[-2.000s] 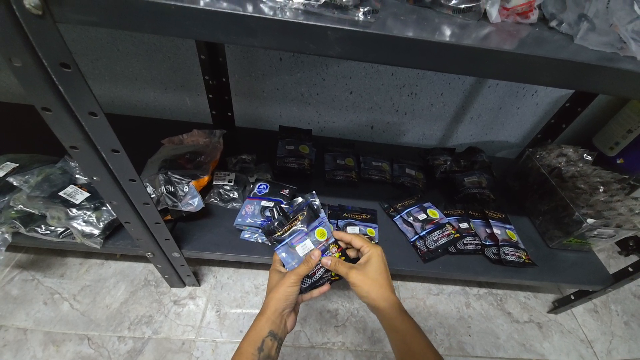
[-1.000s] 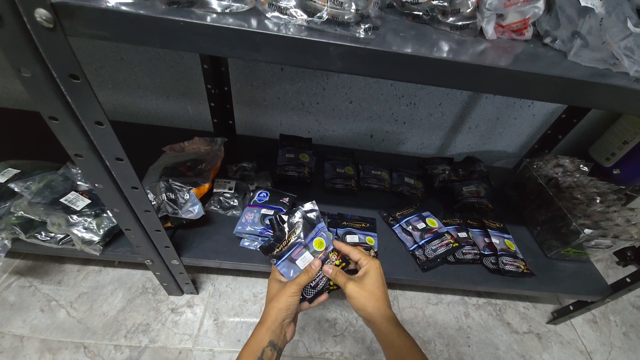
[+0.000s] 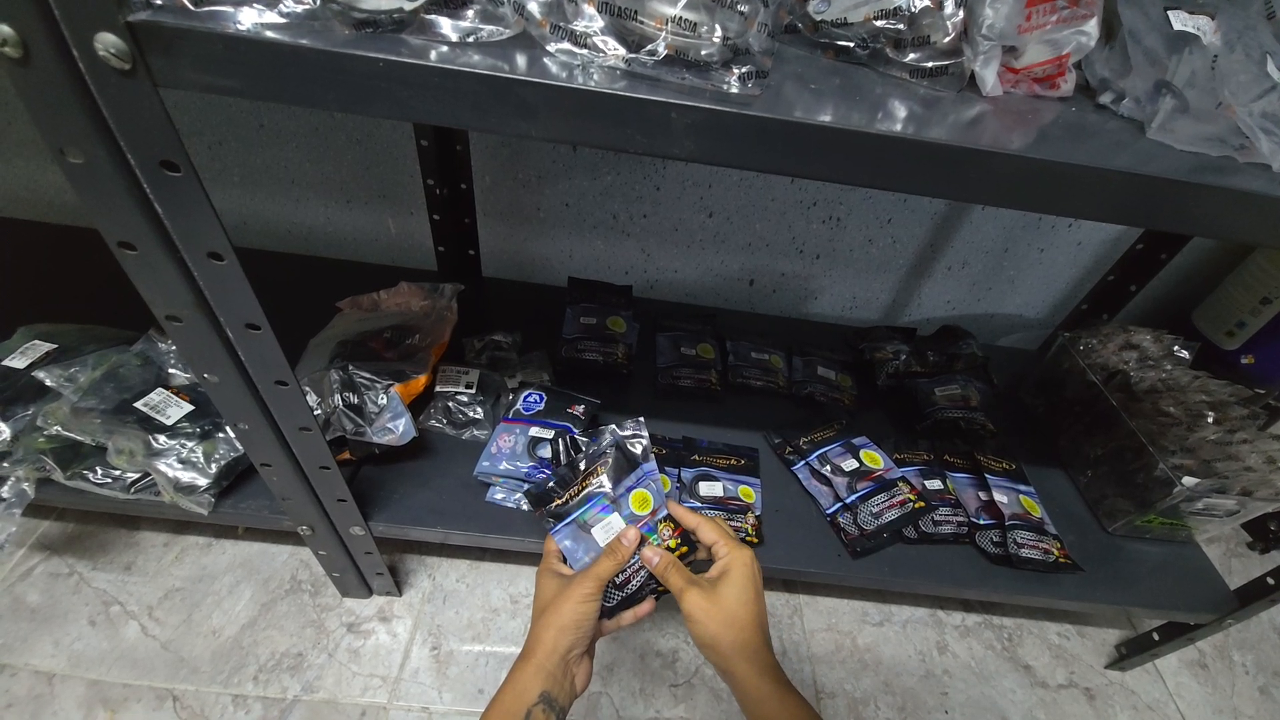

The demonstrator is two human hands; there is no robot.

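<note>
My left hand (image 3: 575, 600) holds a small stack of black and blue plastic packets (image 3: 612, 520) from below and the left, its thumb on the front one near a white sticker. On the stack's right edge rest the thumb and fingers of my right hand (image 3: 715, 590), gripping it too. The packets bear a yellow round sticker and printed writing. Just behind them on the lower shelf lie similar packets (image 3: 722, 480) and light blue packets (image 3: 535, 440), partly hidden by the held stack. To the right, more packets (image 3: 865, 485) lie fanned in overlapping groups.
A dark metal shelf (image 3: 450, 520) carries a row of black packets (image 3: 600, 330) at the back, clear bags of parts (image 3: 380, 370) at the left and a clear box (image 3: 1140, 440) at the right. A perforated upright (image 3: 250, 330) stands left; an upper shelf (image 3: 700, 130) overhangs.
</note>
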